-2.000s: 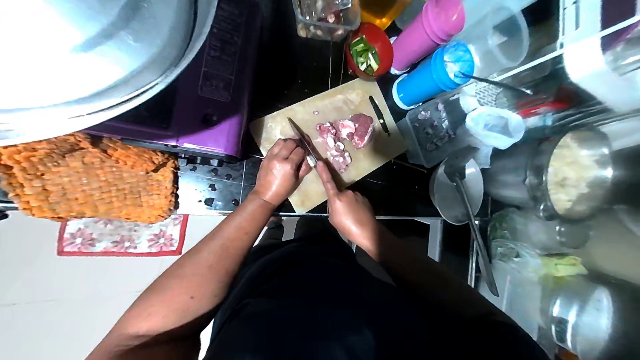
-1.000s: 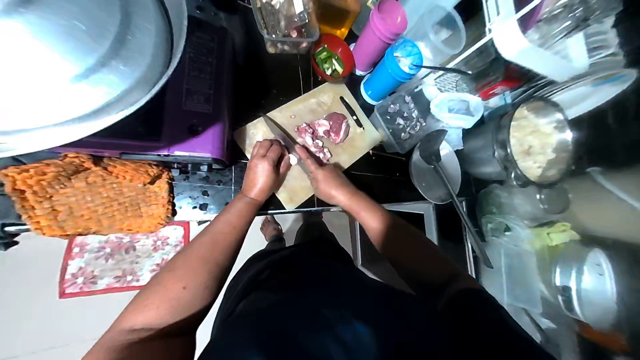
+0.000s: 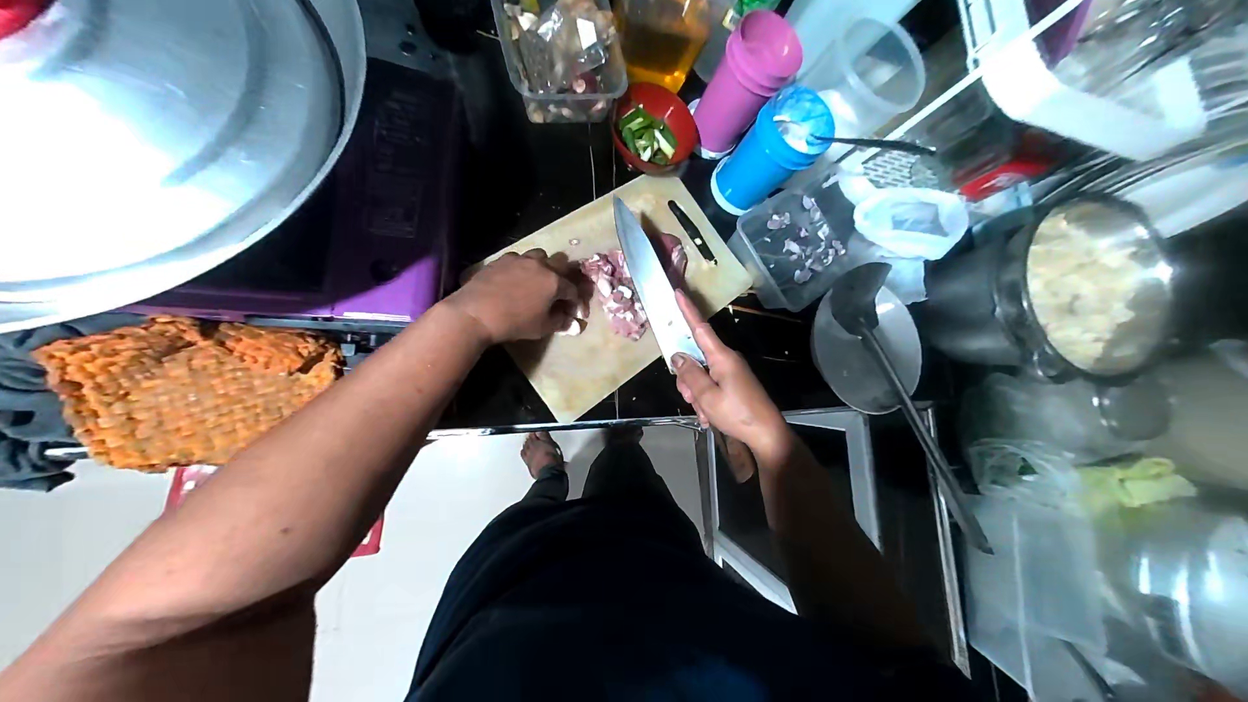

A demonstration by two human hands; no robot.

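Observation:
My right hand (image 3: 721, 380) grips the handle of a kitchen knife (image 3: 651, 278), whose broad blade points up and left over the cutting board (image 3: 575, 375). Chopped raw meat (image 3: 614, 292) lies to the left of the blade, and a larger piece of meat (image 3: 671, 255) is partly hidden behind it. My left hand (image 3: 526, 297) is at the board's left side with curled fingers, a small pale piece showing by the fingertips; whether they grip it I cannot tell. The board has a dark handle slot at its upper right.
Beyond the board stand a red bowl of cut green vegetable (image 3: 655, 127), a blue container (image 3: 770, 151) and a pink one (image 3: 749, 83). A plastic tub with small pieces (image 3: 795, 244) and a bowl with a ladle (image 3: 868, 341) are at right. A purple stove (image 3: 390, 283) is at left.
The knife has moved right, away from my left hand, and its blade now lies over the meat. My hands, close together before, are now apart.

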